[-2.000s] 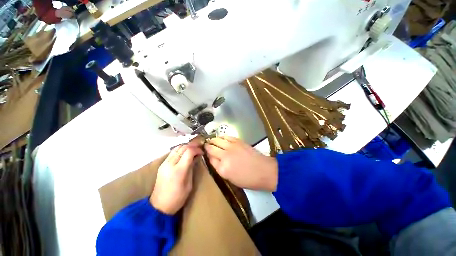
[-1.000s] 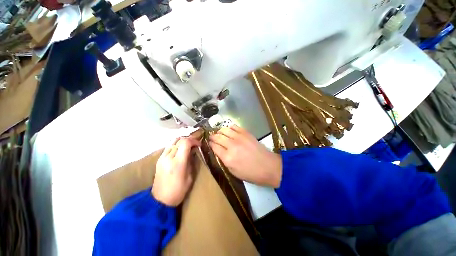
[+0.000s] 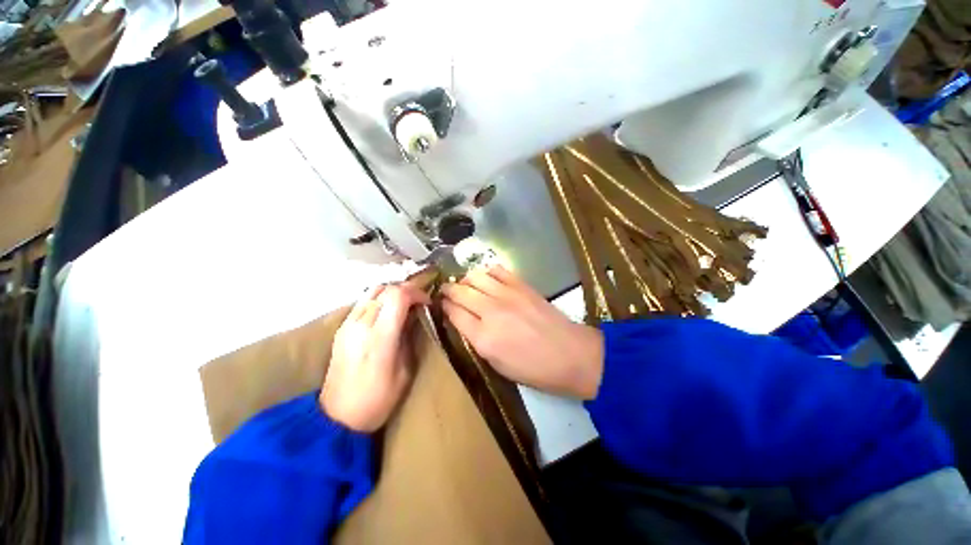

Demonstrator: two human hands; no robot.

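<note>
A tan-brown fabric panel [image 3: 442,458] lies on the white table and hangs over its front edge. A dark-brown zipper [image 3: 492,399] with a gold line runs along its right edge. My left hand [image 3: 367,357] pinches the panel's edge just in front of the needle area. My right hand [image 3: 522,330] holds the zipper at the same spot, fingertips close to the left hand's. The presser foot [image 3: 439,261] is just beyond the fingertips, beside a bright light. The exact contact under the fingertips is hidden.
The white sewing machine [image 3: 554,80] spans the back. A zipper bundle [image 3: 649,234] fans out right of the needle. A slim red-and-black tool [image 3: 815,218] lies at the right table edge. Grey-beige cloth [image 3: 926,240] is piled far right, dark folded pieces [image 3: 32,426] far left.
The view has shifted slightly. Compared with two seconds ago, more of the zipper's gold line shows below my right hand. Both hands keep nearly the same place and hold at the needle area.
</note>
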